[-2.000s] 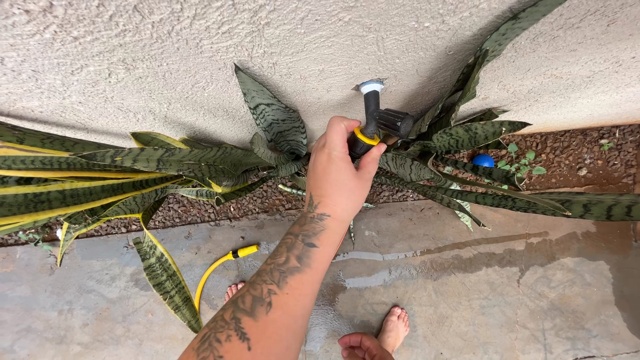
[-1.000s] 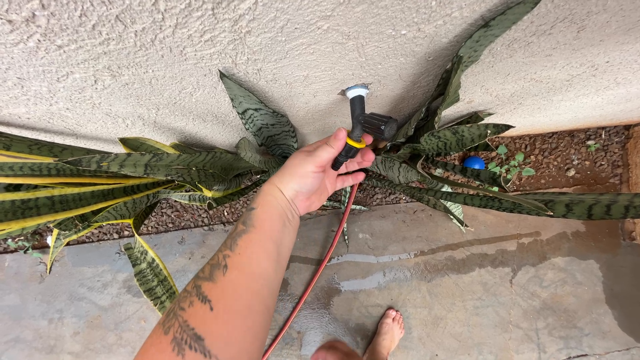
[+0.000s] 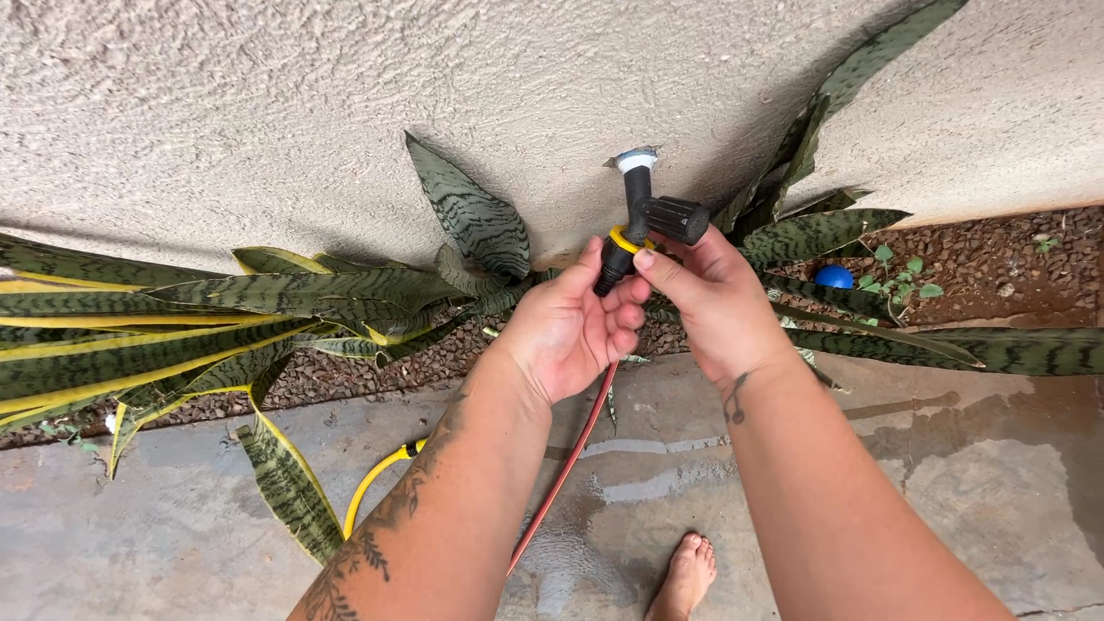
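Note:
A black plastic garden tap (image 3: 640, 197) with a ribbed knob (image 3: 678, 220) sticks out of the wall through a white collar. On its outlet sits a black hose connector (image 3: 614, 261) with a yellow ring. My left hand (image 3: 573, 315) is under and beside the connector, thumb against its left side and fingers curled around below. My right hand (image 3: 720, 297) pinches the yellow ring from the right, its fingers passing behind under the knob. A thin red hose (image 3: 565, 470) hangs from beneath my left hand to the concrete; its upper end is hidden by the fingers.
Snake plants (image 3: 302, 293) spread left and right of the tap along a gravel bed (image 3: 345, 379) by the rough plastered wall (image 3: 285, 112). A yellow hose (image 3: 373, 483) lies on the wet concrete (image 3: 975, 483). A blue ball (image 3: 834, 277) rests at right. My bare foot (image 3: 687, 573) is below.
My right hand has come up to the connector, where only my left hand was one second ago. The red hose, not visible two seconds ago, now hangs below my left hand.

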